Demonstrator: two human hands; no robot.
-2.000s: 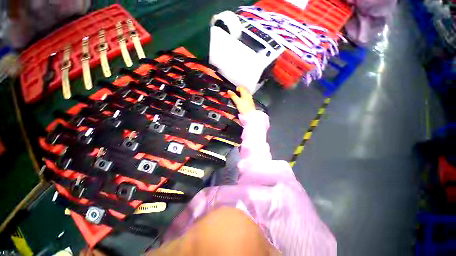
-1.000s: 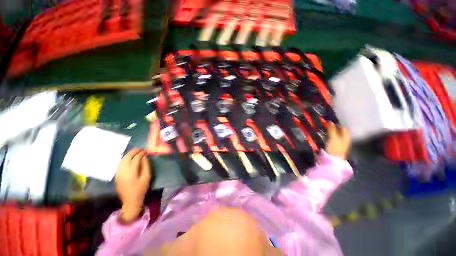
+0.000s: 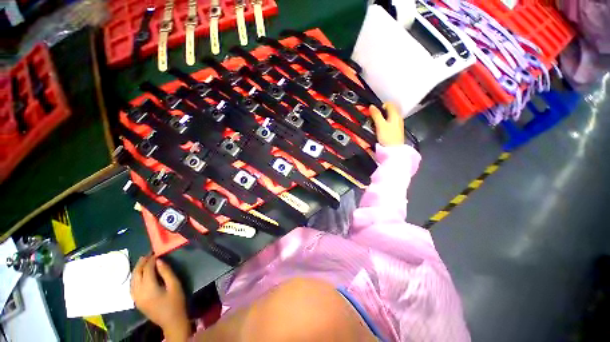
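A red watch tray lies in front of me, covered with rows of black-strap smartwatches. Several beige strap ends stick out at its near edge. My right hand grips the tray's right edge, beside the white device. My left hand is at the tray's near left corner, between it and a white paper sheet. Its fingers are bent and slightly apart; whether they grip the corner is not clear.
A red tray with beige-strap watches lies behind, another red tray at far left. A white device stands right of the watch tray, near purple-white lanyards on red trays. A clear bottle and papers are lower left.
The view has swung left and back right. My left hand, barely in view two seconds ago, now shows by the near left corner. My right hand stays at the tray's right edge.
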